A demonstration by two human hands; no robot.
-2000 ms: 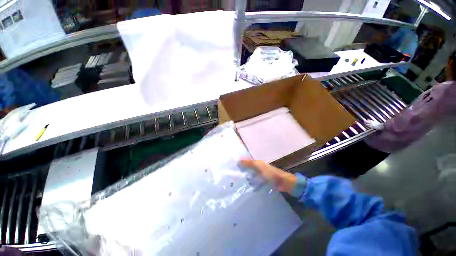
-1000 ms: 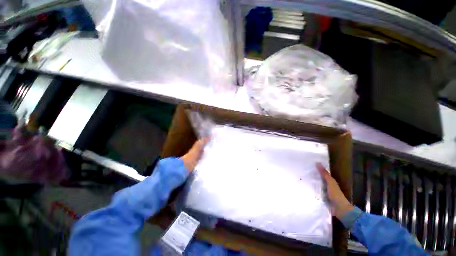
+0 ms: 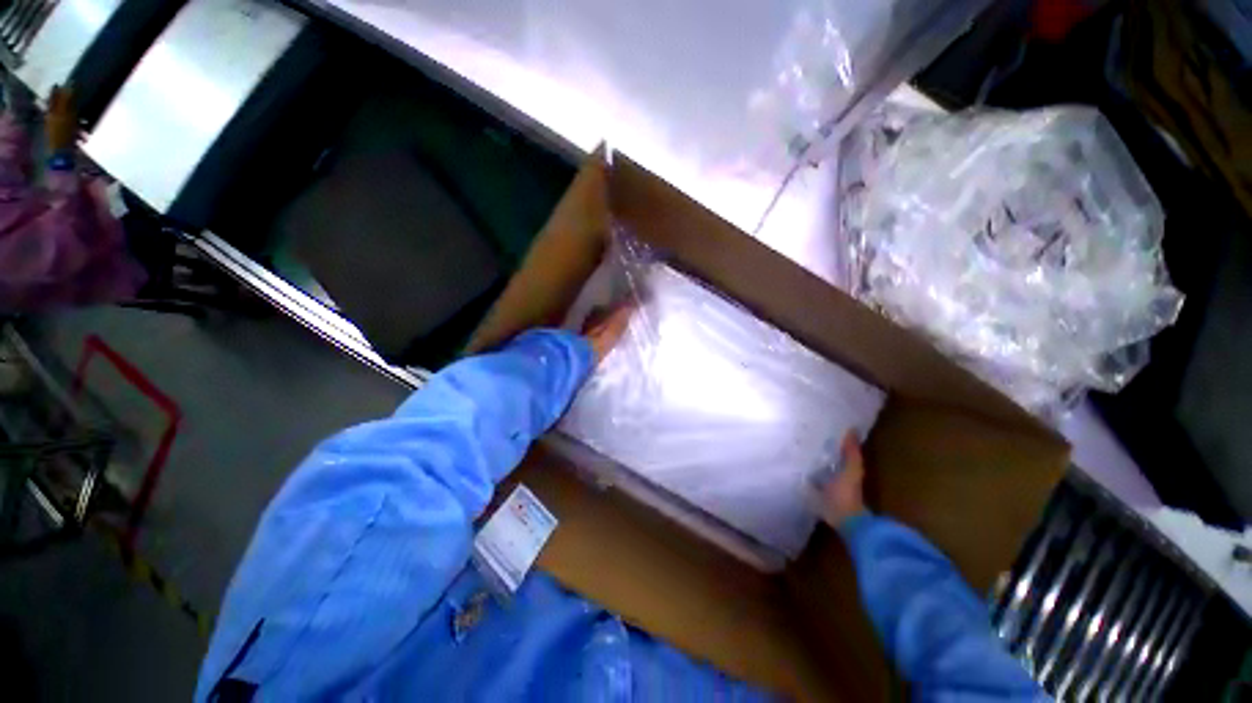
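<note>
An open brown carton [image 3: 961, 474] stands on the roller conveyor in front of me. A flat white metal-cased unit [image 3: 728, 398] in a clear plastic bag lies low inside it. My left hand [image 3: 608, 330] is at the unit's left end, inside the carton, its fingers partly hidden by the bag and sleeve. My right hand [image 3: 843, 483] holds the unit's right end, fingers on its edge. Under the unit a pale layer shows along the near side.
A heap of clear bags [image 3: 1016, 247] lies on the white bench [image 3: 549, 69] behind the carton. Rollers [image 3: 1098, 604] show at the right. A dark pad [image 3: 391, 247] and another pale unit [image 3: 192, 96] are on the line at left. A person in pink [image 3: 55, 234] is at far left.
The bagged unit has gone from beside the carton, to its top, to deep inside it. Both hands have moved down into the carton with it. The view has tilted and turned.
</note>
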